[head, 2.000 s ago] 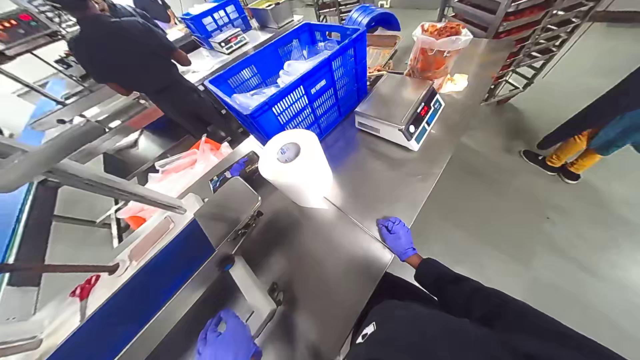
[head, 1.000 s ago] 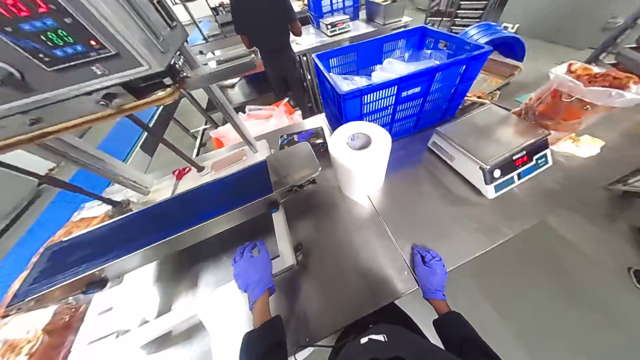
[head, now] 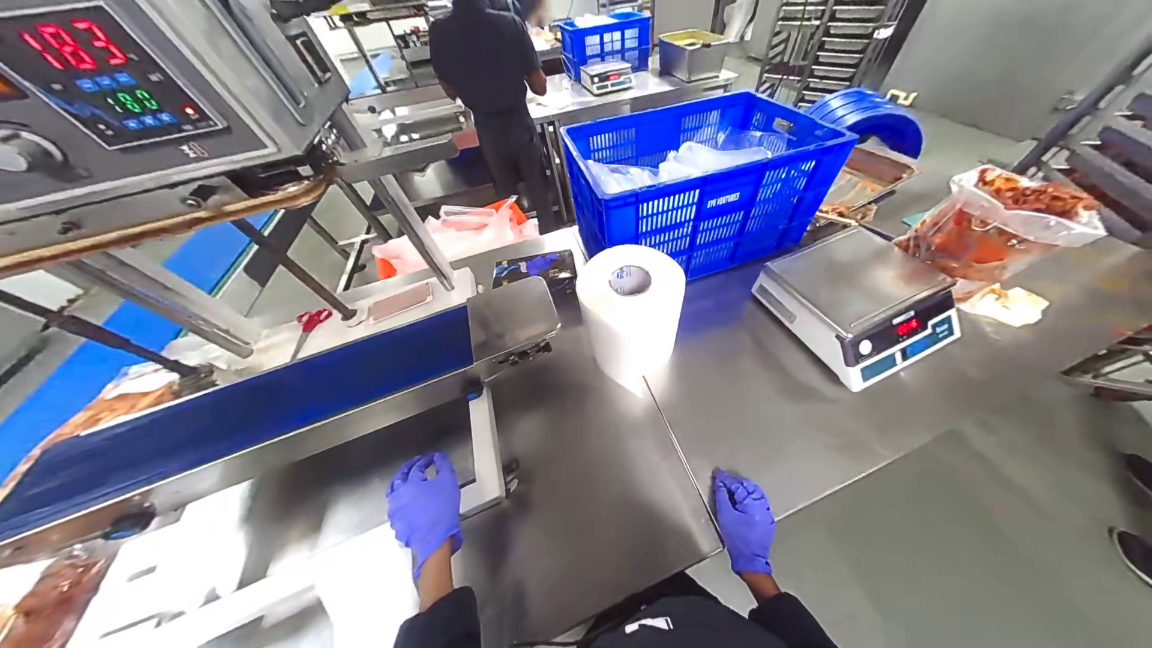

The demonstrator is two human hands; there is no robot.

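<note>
My left hand (head: 425, 510), in a purple glove, is over the sealer's metal frame (head: 487, 450) with its fingers curled; whether it grips anything cannot be told. My right hand (head: 743, 520), gloved alike, rests with curled fingers at the front edge of the steel table (head: 576, 486), by the seam, and nothing shows in it. A white paper roll (head: 632, 315) stands upright beyond both hands. To its right is a digital scale (head: 859, 301) with a bare platform. Behind the roll sits a blue plastic crate (head: 702, 198) holding clear plastic bags (head: 693, 162).
At left, a band sealing machine (head: 135, 99) stands over a blue conveyor belt (head: 270, 396). Red-handled scissors (head: 311, 326) lie behind the belt. A clear bag of reddish food (head: 1003, 225) is beyond the scale. A person (head: 490, 90) in dark clothes stands at the back, facing away.
The view has swung left, bringing in the sealing machine. My right hand stays by the table's front edge. The person who was at the right now shows only as shoes.
</note>
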